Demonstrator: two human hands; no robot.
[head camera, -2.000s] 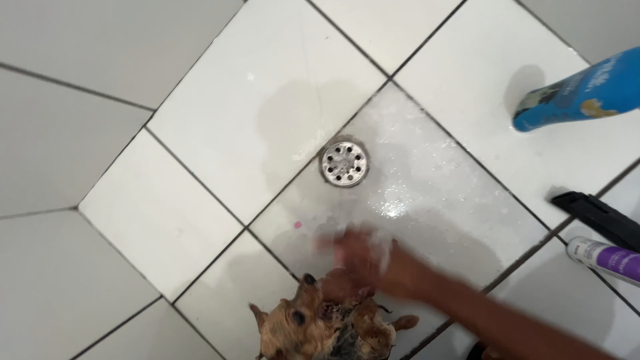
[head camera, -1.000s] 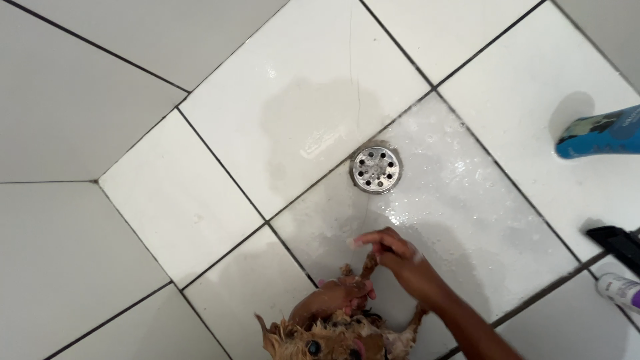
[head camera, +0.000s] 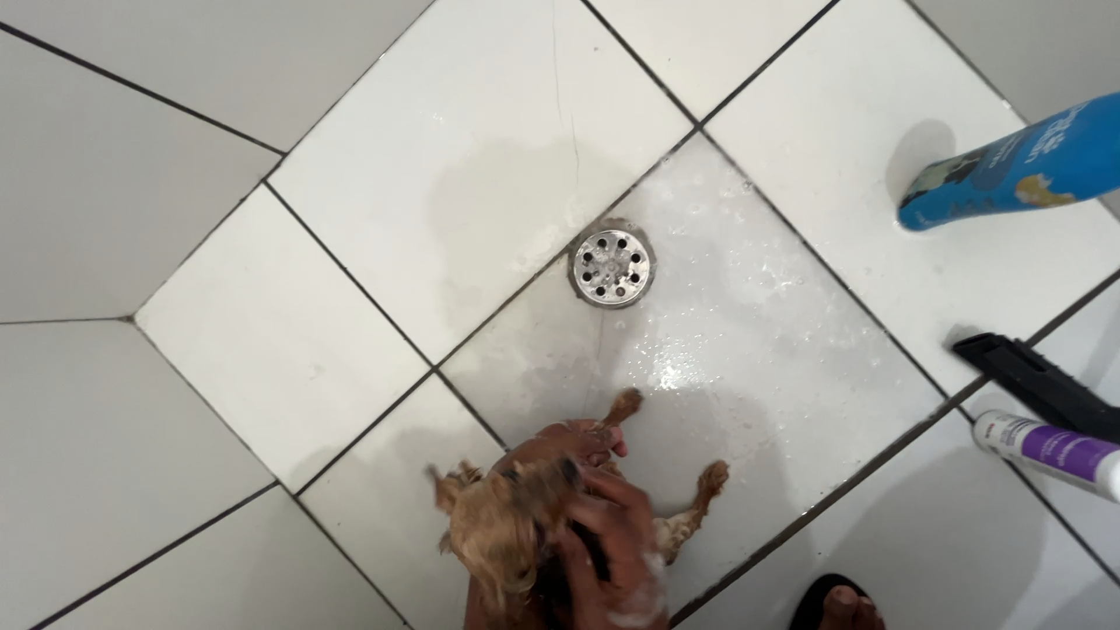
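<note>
A small wet dog (head camera: 503, 534) with tan fur is at the bottom middle, its head turned to the side and two front paws stretched out over the floor. My left hand (head camera: 573, 437) holds it around the chest from behind; the dog's head hides much of that arm. Against the side of the dog's muzzle and neck lies my right hand (head camera: 612, 534), its fingers bent and slightly blurred, with white suds on its back.
A round metal floor drain (head camera: 612, 267) is set in wet white floor tiles. At the right stand a blue bottle (head camera: 997, 175), a black plastic object (head camera: 1041, 385) and a white and purple tube (head camera: 1050, 451). A foot in a black sandal (head camera: 840, 604) shows below. Tiled walls meet at the left.
My right hand has moved from the dog's raised paw to its muzzle and neck. The dog's head has turned and is higher in view.
</note>
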